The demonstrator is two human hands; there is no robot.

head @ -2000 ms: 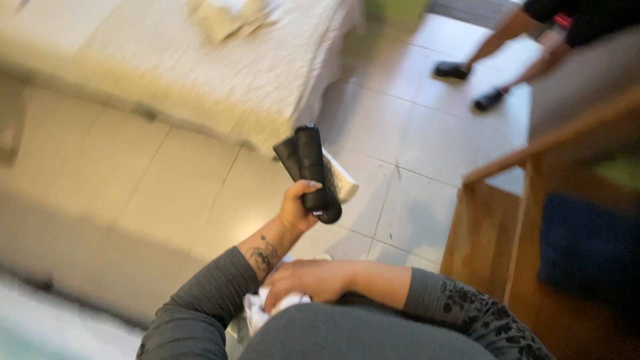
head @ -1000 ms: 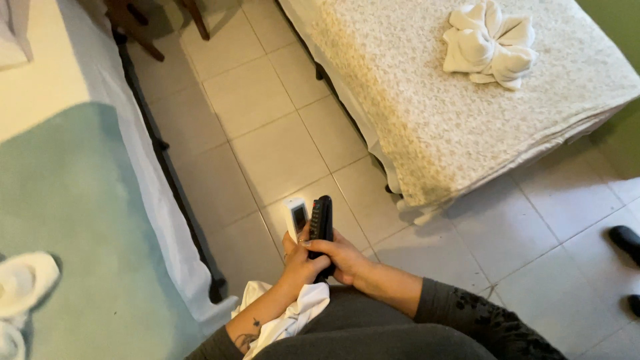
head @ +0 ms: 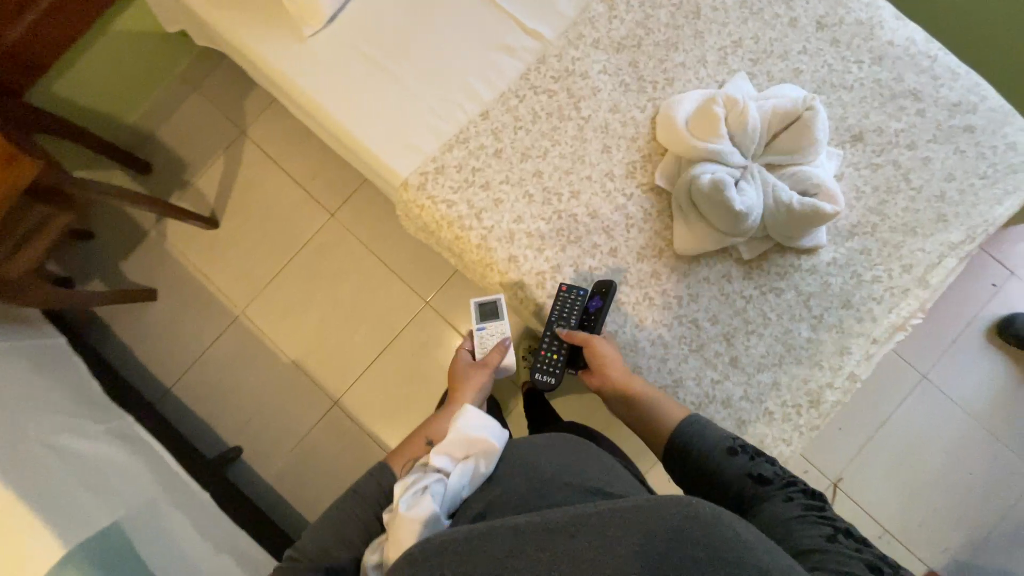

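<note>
My left hand (head: 474,370) is closed around the lower part of a white remote control (head: 491,324) with a small grey display. A white cloth (head: 448,472) hangs over my left forearm. In my right hand (head: 602,360) are two black remote controls side by side: a longer one with many buttons (head: 560,332) under my thumb, and a slimmer one with a purple direction pad (head: 597,306) behind it. Both black remotes are held over the corner of the bed with the patterned cover (head: 512,200). The white remote is over the tiled floor, apart from them.
A folded white towel flower (head: 748,168) lies on the patterned bed cover. Wooden chair legs (head: 144,200) stand at the left on the floor tiles. Another bed (head: 104,448) is at the lower left. Part of a person's dark shoe (head: 1012,330) shows at the right edge.
My hands, together around the remotes one second ago, have moved apart, the white remote in my left and the black ones in my right. The view has shifted over the patterned bed.
</note>
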